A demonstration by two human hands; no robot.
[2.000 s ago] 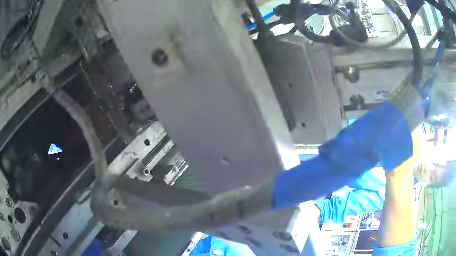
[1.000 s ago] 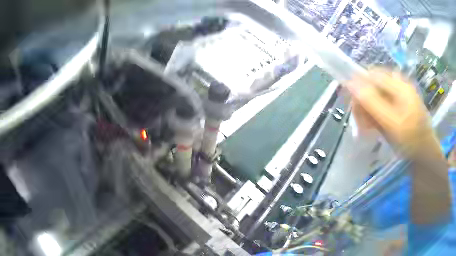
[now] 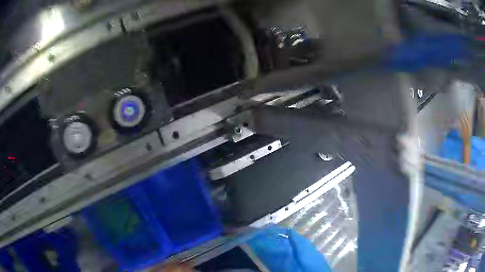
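Note:
A dark plate on the left of the machine carries two round parts, one pale grey and one with a blue-violet centre. A blurred patch of skin is cut off by the bottom edge, with a light blue sleeve to its right. I cannot tell which hand it is or whether it holds anything. Neither of my hands can be made out clearly. A dark green belt runs through the middle, with one small pale disc on it.
Blue bins stand along the silver rail at lower left. A wide grey machine column blocks the right centre. Clear ribbed trays lie beyond the belt. Skin and a blue sleeve show blurred at the right edge, owner unclear.
The view has swung away from the cartridges and the row of discs to the plate with two round parts and the blue bins. The hand seen at the right is no longer clearly visible.

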